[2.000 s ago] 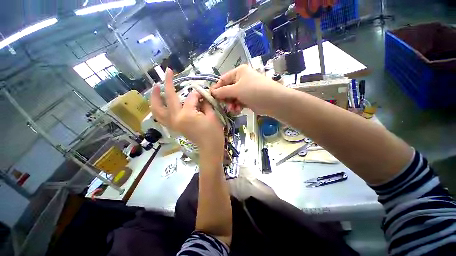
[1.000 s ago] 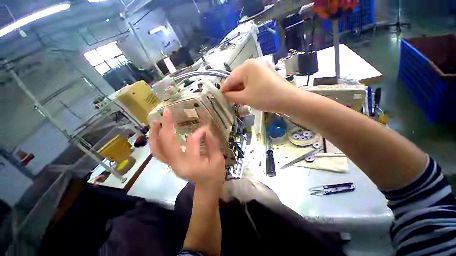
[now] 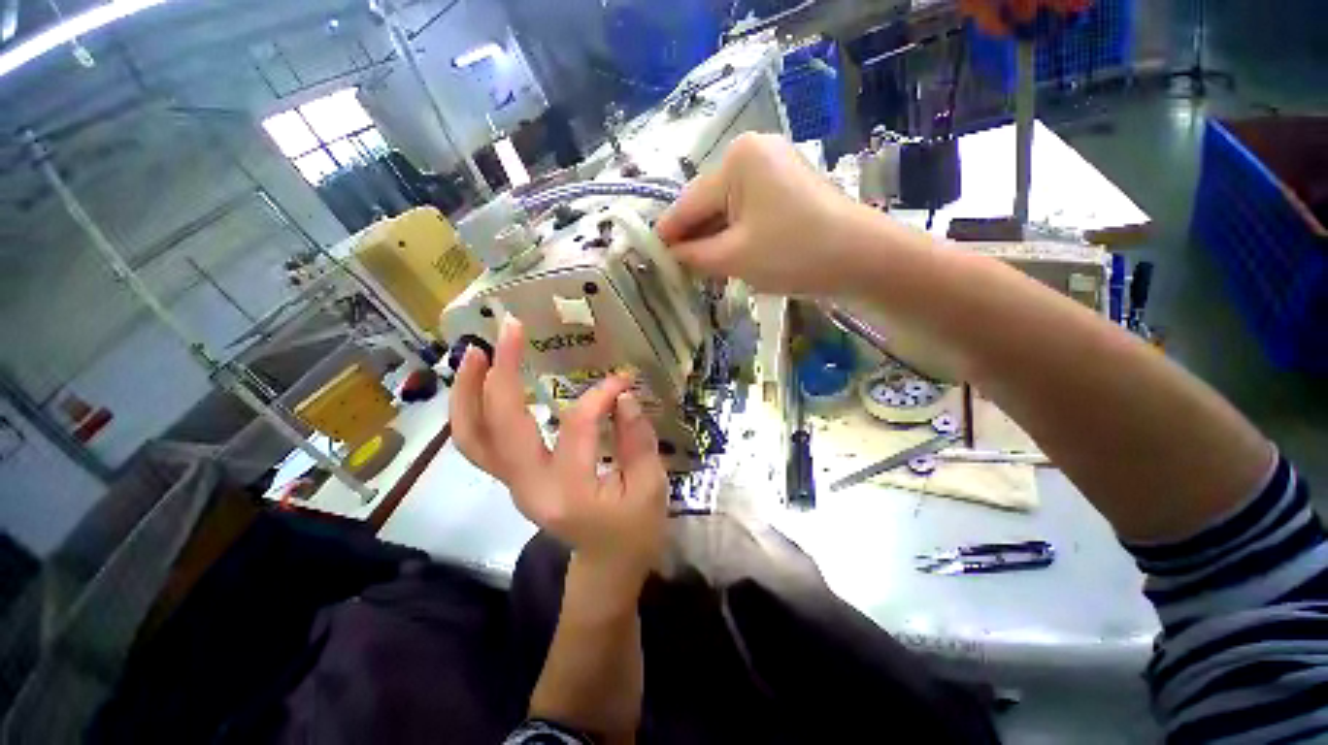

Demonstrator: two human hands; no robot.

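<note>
The cream sewing machine head (image 3: 583,323) with "brother" lettering stands in front of me. My left hand (image 3: 568,459) is raised before its face, thumb and index fingertips close together, the other fingers spread. Whether a thread lies between them is too fine to tell. My right hand (image 3: 750,218) is at the upper right edge of the head, thumb and index finger pinched; what they pinch does not show. Dark cloth (image 3: 816,655) lies on my lap and runs up below the machine head.
Thread snips (image 3: 987,558) lie on the white table (image 3: 874,590) at right. A round dish of bobbins (image 3: 903,393), loose bobbins and a thin grey tool (image 3: 891,460) lie behind them. A blue crate (image 3: 1255,240) stands at far right, a beige box (image 3: 415,267) at left.
My left hand has moved down from beside my right hand and now stands in front of the machine's face. My right hand stays pinched near the head's upper edge. The view has shifted slightly.
</note>
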